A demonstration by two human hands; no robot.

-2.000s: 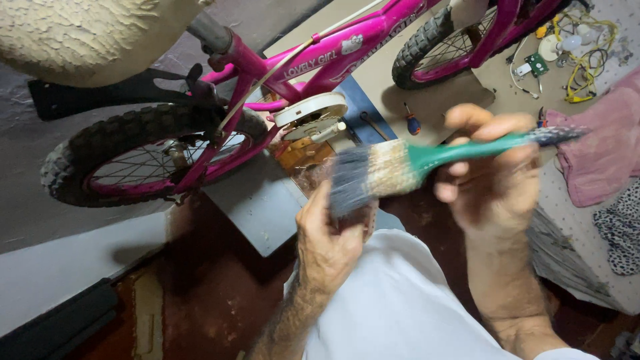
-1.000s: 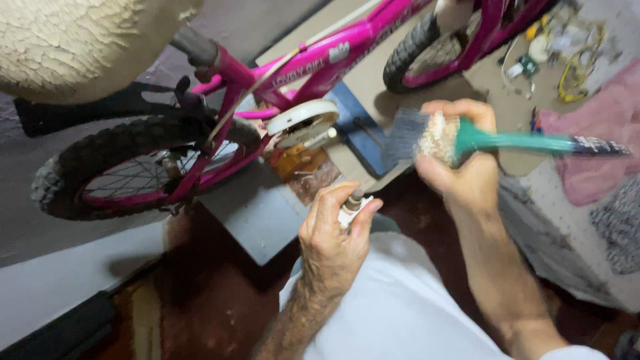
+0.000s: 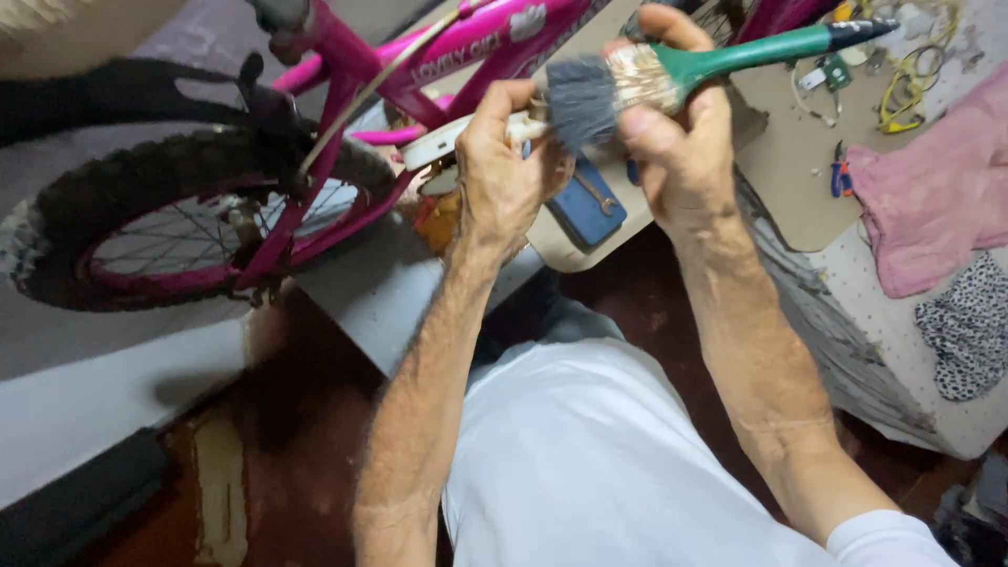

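My right hand (image 3: pixel 681 134) grips a paintbrush (image 3: pixel 579 98) by its ferrule; the brush has dark bristles and a green handle with a black tip pointing right. The bristles touch a small pale part (image 3: pixel 528 126) pinched in my left hand (image 3: pixel 504 161); my fingers hide much of that part, so its kind cannot be told. Behind my left hand is a pink child's bicycle (image 3: pixel 339 71), with a white chain guard (image 3: pixel 433 142) close to my fingers and a knobbly rear tire (image 3: pixel 118 181) at the left.
A wrench (image 3: pixel 598 197) lies on a blue case (image 3: pixel 579 216) beyond my hands. At right are pliers (image 3: pixel 841 169), a yellow cable (image 3: pixel 906 94), a pink cloth (image 3: pixel 929 181) and a spotted cloth (image 3: pixel 972 331). The bicycle saddle (image 3: pixel 79 31) reaches into the upper left corner.
One second ago the bristles were apart from the small part in my left hand; now they touch it. Both hands have moved up in the view, toward the bicycle.
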